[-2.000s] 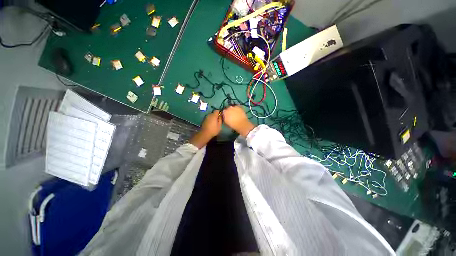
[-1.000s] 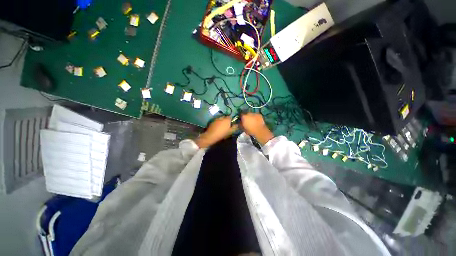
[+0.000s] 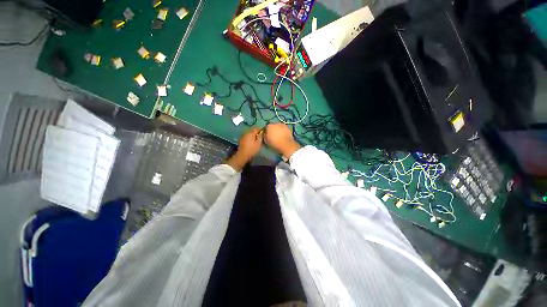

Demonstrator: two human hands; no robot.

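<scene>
My left hand [image 3: 249,146] and my right hand [image 3: 278,139] meet at the bench's front edge, fingertips together around a small part with a dark and yellowish look [image 3: 262,134]. The fingers hide most of it, so I cannot tell its shape. Black leads [image 3: 245,96] lie tangled on the green mat just beyond my hands. Small white battery-like parts [image 3: 218,109] with yellow ends lie in a slanting row to the left of the leads, one of them [image 3: 238,119] close to my left hand.
A red parts box [image 3: 255,51] and a pale meter [image 3: 336,40] stand at the back. A large black case [image 3: 384,84] is at right, with white cables [image 3: 414,180] in front of it. Clear trays [image 3: 180,159] and paper sheets [image 3: 75,165] are at left.
The view has shifted. Between the first frame and now one more white part shows at the right end of the row, near my hands. My hands remain together at the bench edge.
</scene>
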